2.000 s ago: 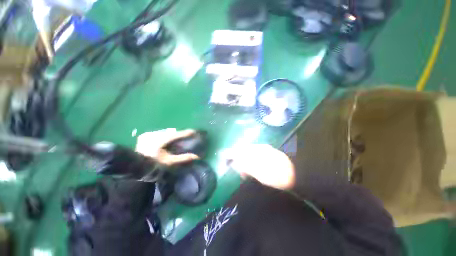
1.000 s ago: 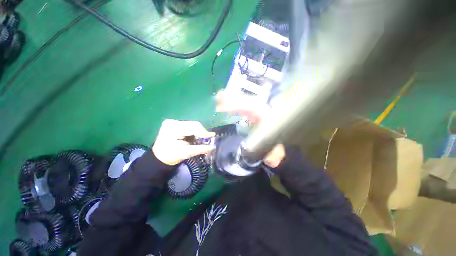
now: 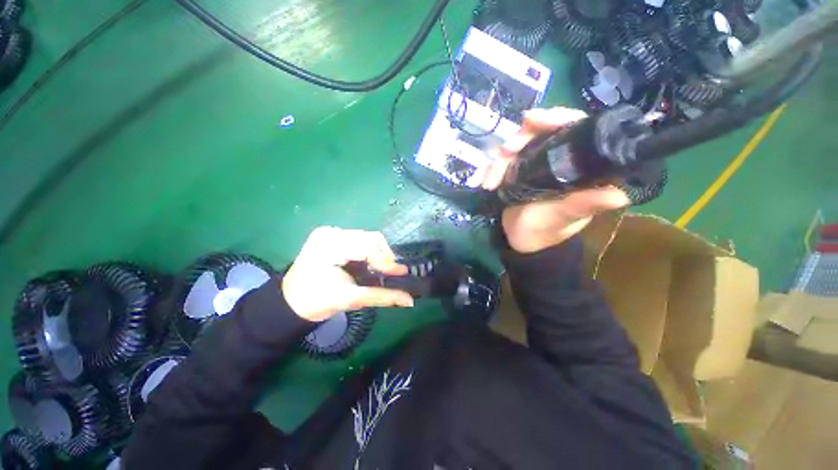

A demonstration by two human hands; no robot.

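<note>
My left hand (image 3: 340, 275) is closed on a black fan (image 3: 423, 274), seen edge-on at the centre, in front of my body. My right hand (image 3: 551, 188) is wrapped around a thick black power screwdriver (image 3: 570, 161) with a pale label. Its tip is near the lower part of the white-topped screw feeder (image 3: 482, 106) with blue sides; whether it touches cannot be told. Another fan (image 3: 338, 332) lies partly under my left wrist, its disc showing.
Piled black fans (image 3: 106, 317) lie at the lower left, and more (image 3: 602, 78) at the upper right. An open carton (image 3: 643, 285) stands on the right by a yellow line (image 3: 735, 170). A thick black hose (image 3: 345, 84) curves across the top of the green surface (image 3: 202, 174).
My right hand has moved up and right with the screwdriver, from beside the fan to the feeder. The pale blurred tube has swung clear of the centre. My left hand still holds the fan.
</note>
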